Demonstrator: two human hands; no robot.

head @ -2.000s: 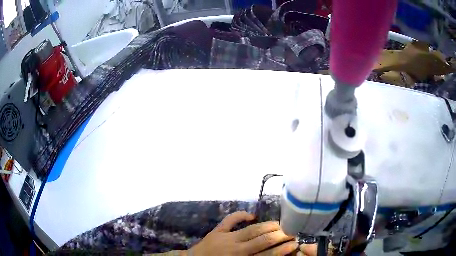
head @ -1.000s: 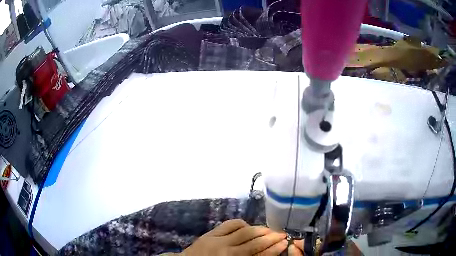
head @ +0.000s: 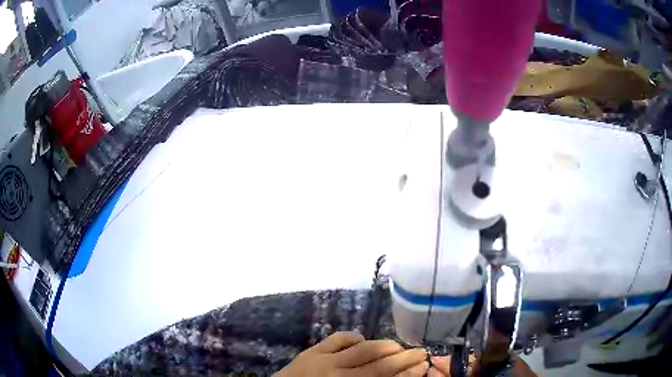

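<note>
Dark plaid cloth lies on the white table along the bottom edge and reaches the needle area. My left hand lies on it, fingers close together and fingertips at the needle area; the frame cuts off its lower part. My right hand shows only as small patches of skin at the bottom, beside the needle and behind the shiny wire guard; its grip is hidden. The white sewing machine head with a blue stripe hides the presser foot and the seam.
Layered dark cut pieces line the table's far left edge. More plaid cloth and a tan piece lie behind the machine. A pink object hangs above the head. A red container stands at left. A dark, pointed tool lies at lower right.
The view has swung right since the first frame, so the machine head appears further left. My left hand stays by the needle with small finger shifts. The cloth looks nearly unchanged.
</note>
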